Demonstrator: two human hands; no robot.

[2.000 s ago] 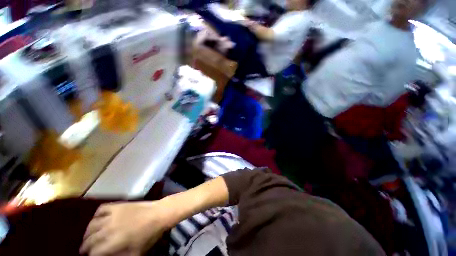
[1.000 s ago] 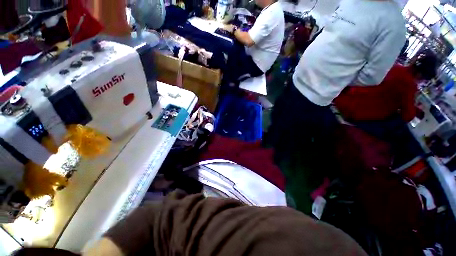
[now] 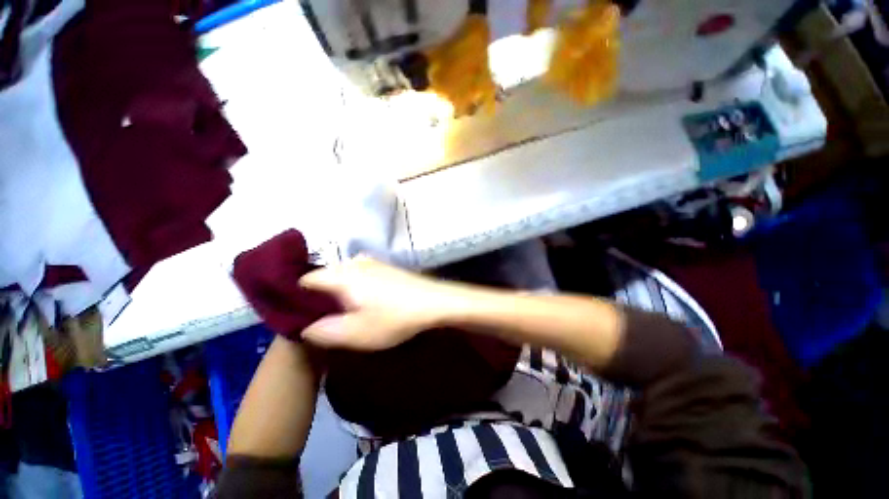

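A bunched piece of maroon fabric is over the front edge of the white sewing table. My right hand, slightly blurred, is closed on its right side. My left forearm comes up from below; my left hand is hidden behind the cloth and my right hand, so its grip does not show. More maroon cloth hangs over my striped lap. The sewing machine stands at the top right, with yellow-orange tufts on it and bright light around the needle area.
Maroon cut pieces and white fabric pieces lie at the left end of the table. Blue baskets stand below the table at the left and at the right. A teal panel is at the table's right end.
The view has swung left and down from the aisle to the table. Both my forearms are now in view, and my right hand, out of view one second ago, now grips maroon cloth.
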